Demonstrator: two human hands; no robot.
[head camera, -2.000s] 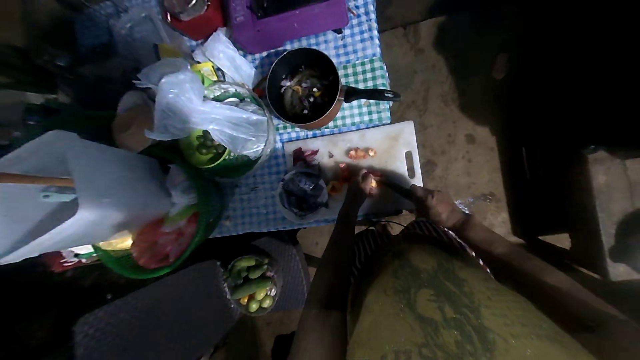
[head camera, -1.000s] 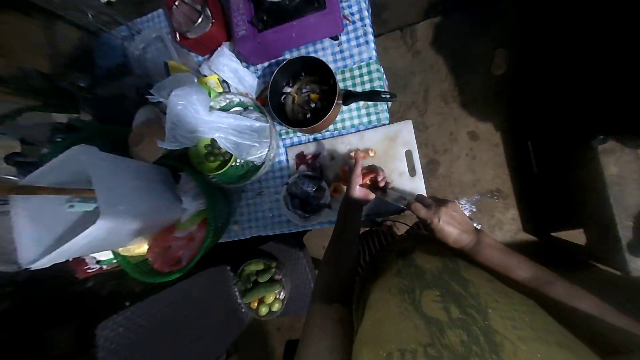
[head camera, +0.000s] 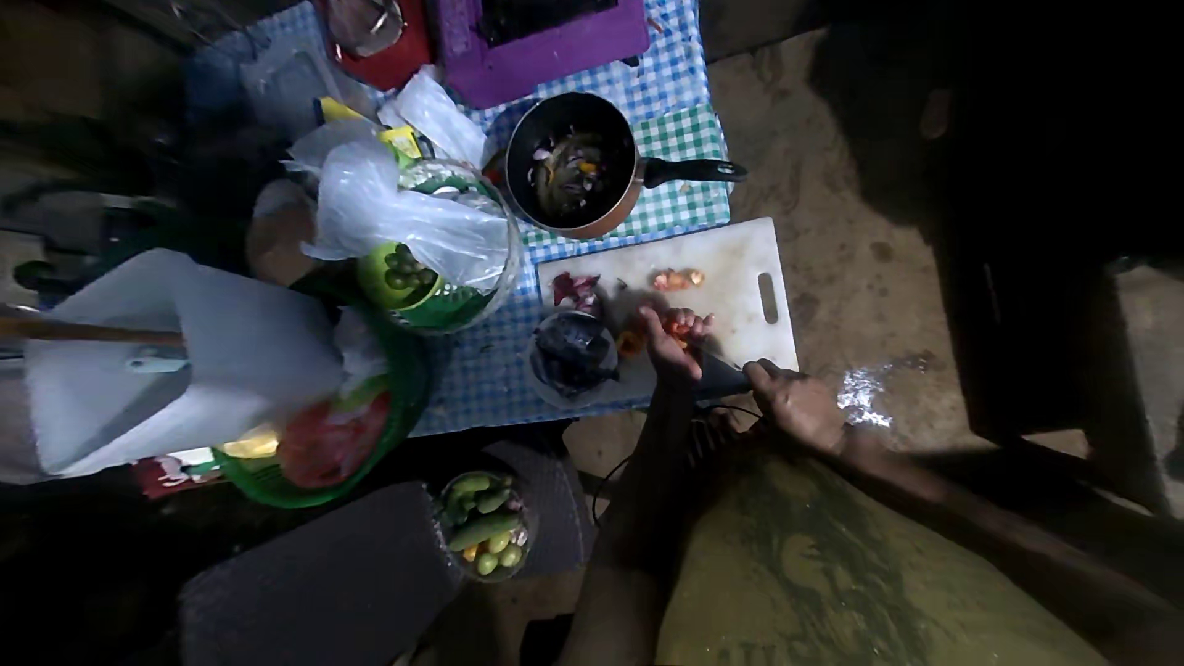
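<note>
My right hand (head camera: 800, 405) grips the handle of a knife (head camera: 724, 359), whose blade points left over a white cutting board (head camera: 731, 254). Around orange-red tomato pieces (head camera: 683, 331) my left hand (head camera: 673, 347) has its fingers curled, close to the knife's tip. More cut pieces (head camera: 678, 279) lie above the hands on the board, and another orange-red piece (head camera: 632, 344) is just left of my fingers. Purple-red onion skins (head camera: 577, 291) rest at the board's upper left. A bowl with a dark plastic bag (head camera: 572, 353) covers its lower left part.
A black-handled saucepan (head camera: 622, 211) with chopped food stands above the board on a checkered cloth (head camera: 481, 370). Left of it is a large container (head camera: 513, 268) under a clear plastic bag. A purple stove (head camera: 546, 46) sits at the top; a bowl of green vegetables (head camera: 483, 527) is below.
My left hand's fingers have shifted and now look more spread, with red pieces showing between them. The right hand still grips the knife at the board's lower edge.
</note>
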